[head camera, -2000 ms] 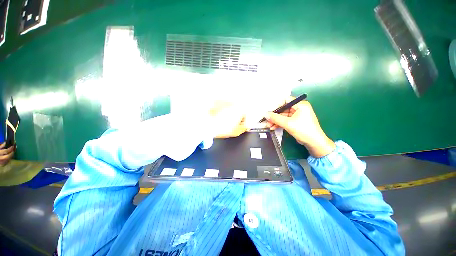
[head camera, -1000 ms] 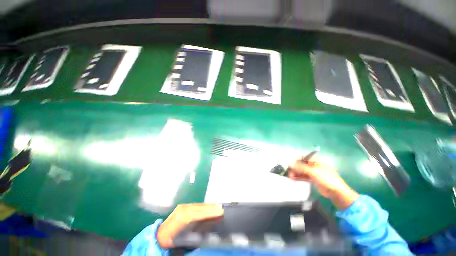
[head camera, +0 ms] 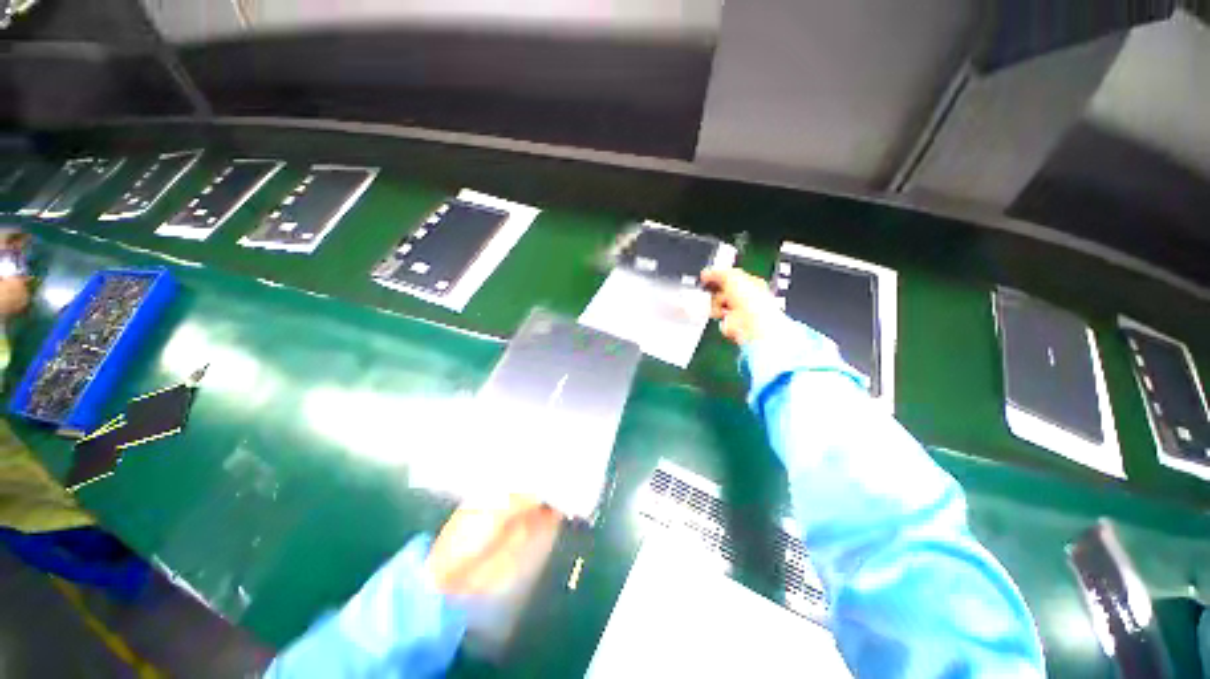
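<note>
My left hand [head camera: 498, 544], blurred, grips the lower edge of a dark grey cover [head camera: 564, 378], held over the worktable with its plain face and small logo up. Glare hides part of it. My right hand [head camera: 746, 308] reaches over the conveyor, its fingers closed at the right edge of another dark cover [head camera: 674, 249] with white squares. That cover's left end is blurred, and its white liner [head camera: 650, 316] shows below it. I cannot tell if the slim black tool is still in my right hand.
More covers on white liners lie along the green conveyor [head camera: 564, 265]. On the worktable are a die-cut grid sheet [head camera: 690, 501], a white sheet [head camera: 703, 617], a blue parts tray [head camera: 149, 318], black yellow-edged pieces [head camera: 157, 415] and a dark strip sheet [head camera: 1112, 597]. Another person's hand [head camera: 13, 292] is far left.
The view has turned up. My left hand has raised the cover from the table's front edge, plain face now up. My right hand has moved from the white sheet to a cover on the conveyor.
</note>
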